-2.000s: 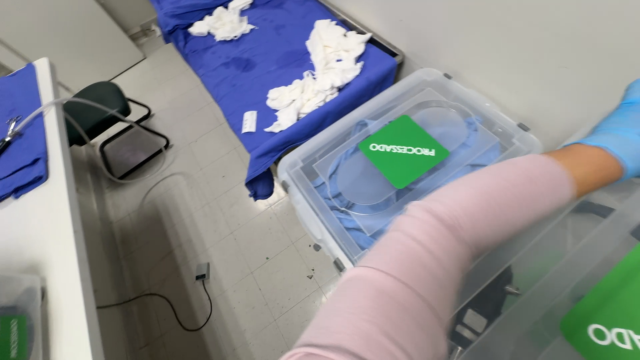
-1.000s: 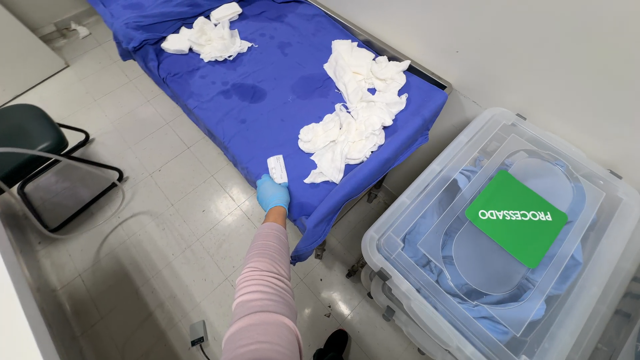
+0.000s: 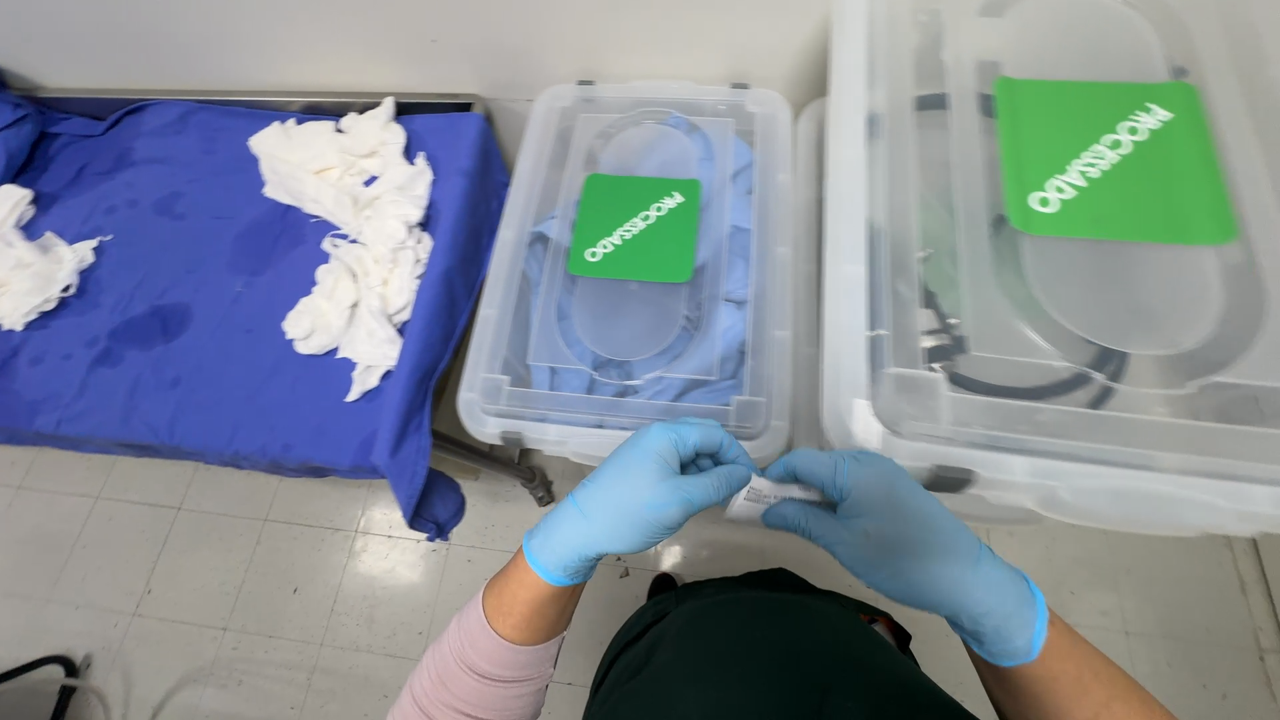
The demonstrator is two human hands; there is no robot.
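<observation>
Both my hands wear light blue disposable gloves and meet in front of my body. A small white packet with printed writing [image 3: 770, 496] is pinched between the thumb and fingers of my right hand [image 3: 880, 525]. My left hand [image 3: 645, 490] has its thumb and fingertips closed on the packet's left end. The packet's right part is covered by the right fingers. Just beyond the hands stands a clear plastic bin [image 3: 490, 370] with its lid on, blue cloth [image 3: 735, 335] inside and a green card [image 3: 640, 228] on top.
A larger lidded clear bin [image 3: 1100, 470] with a green card [image 3: 1120, 160] and dark tubing inside stands at right. At left, a blue drape [image 3: 190, 380] covers a table and carries crumpled white gauze [image 3: 365, 230]. A metal leg with a caster [image 3: 540, 487] juts out beside the bin.
One second ago a gloved hand reached to the white packet at the drape's edge. Now the packet is held between both hands near my body. The view has swung round to the right.
</observation>
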